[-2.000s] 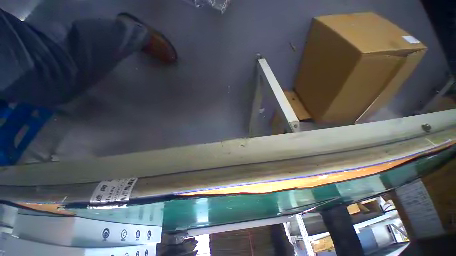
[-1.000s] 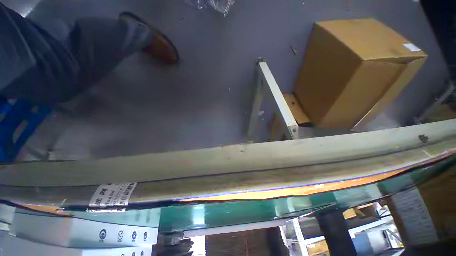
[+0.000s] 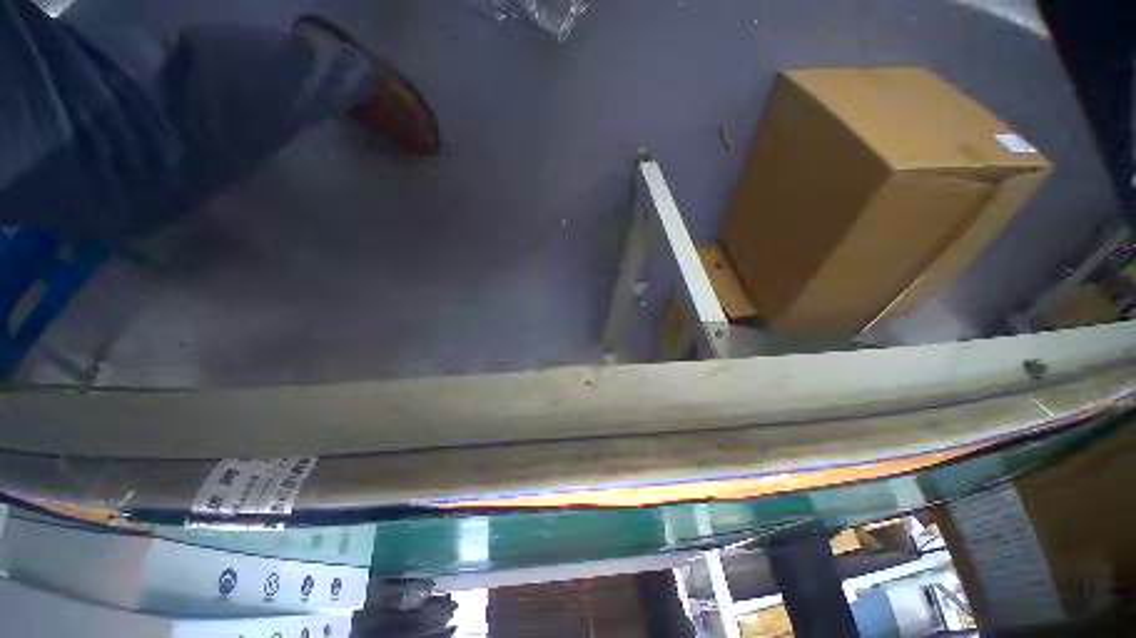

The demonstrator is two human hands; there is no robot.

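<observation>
No hand shows in the head view. The nearest thing is a bench edge point(image 3: 523, 405) that runs across the whole view, with a printed white label point(image 3: 253, 491) stuck on it at the left. A green bench top point(image 3: 548, 536) lies along it below. White boxes point(image 3: 162, 573) with small round dark marks are at the bottom left. A dark thing point(image 3: 405, 608) lies beside them; I cannot tell what it is.
A brown carton point(image 3: 860, 199) stands on the grey floor behind a pale metal leg point(image 3: 681, 256). A person's leg and brown shoe point(image 3: 396, 115) are at the upper left, above a blue stool point(image 3: 44, 293). Clear plastic point(image 3: 554, 15) lies at the top.
The view has shifted slightly. The bench edge and carton sit a little lower in the picture, and the label and white boxes a little further left. No hand has appeared.
</observation>
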